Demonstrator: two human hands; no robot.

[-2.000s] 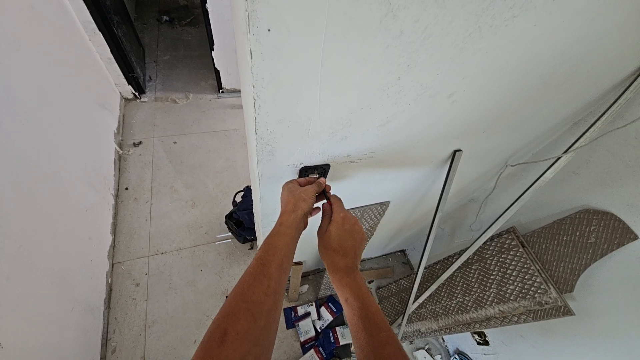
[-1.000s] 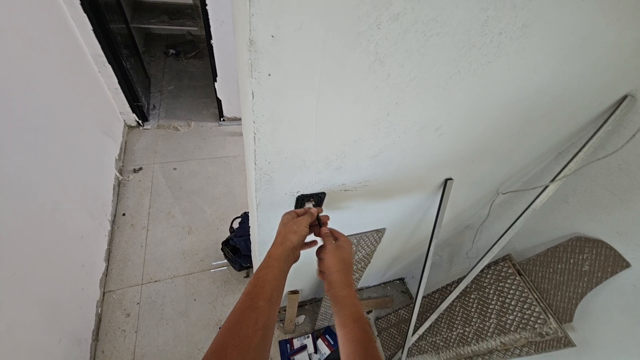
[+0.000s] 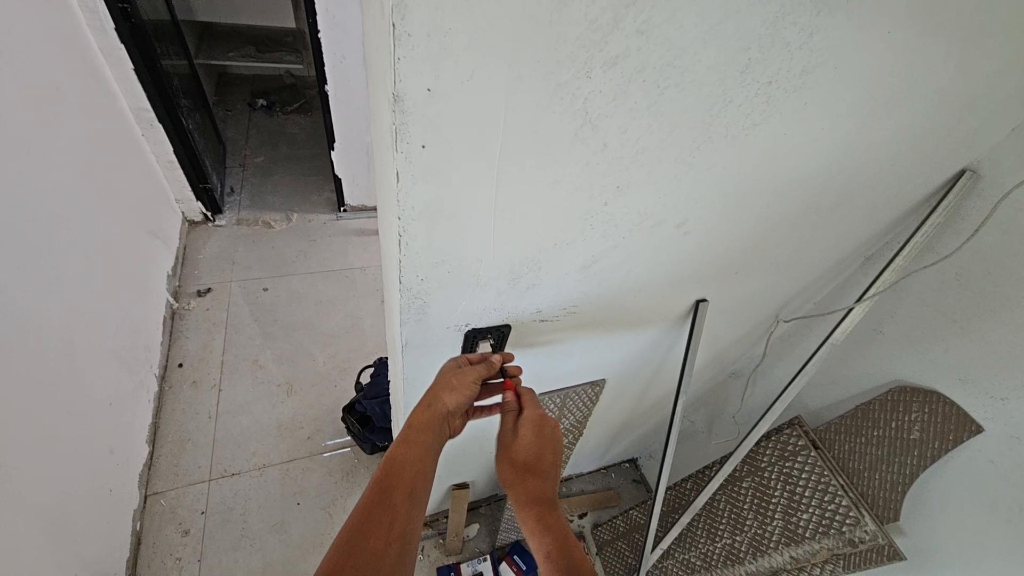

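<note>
A black rectangular mounting frame sits at the wall, low and near its left corner. My left hand is just below the frame, its thumb and fingers around a thin dark shaft. Close beside it, to the right, my right hand is closed on the red handle of a screwdriver. The tool points up toward the frame. Its tip is hard to make out, and the fingers cover the frame's lower part.
A dark blue bag stands on the tiled floor past the wall corner. Metal bars lean on the wall at right, by patterned tiles. Blue and white boxes and a wood strip lie below my hands.
Both hands stay at the black frame with the screwdriver between them. The red handle shows more plainly now. The view has shifted somewhat.
</note>
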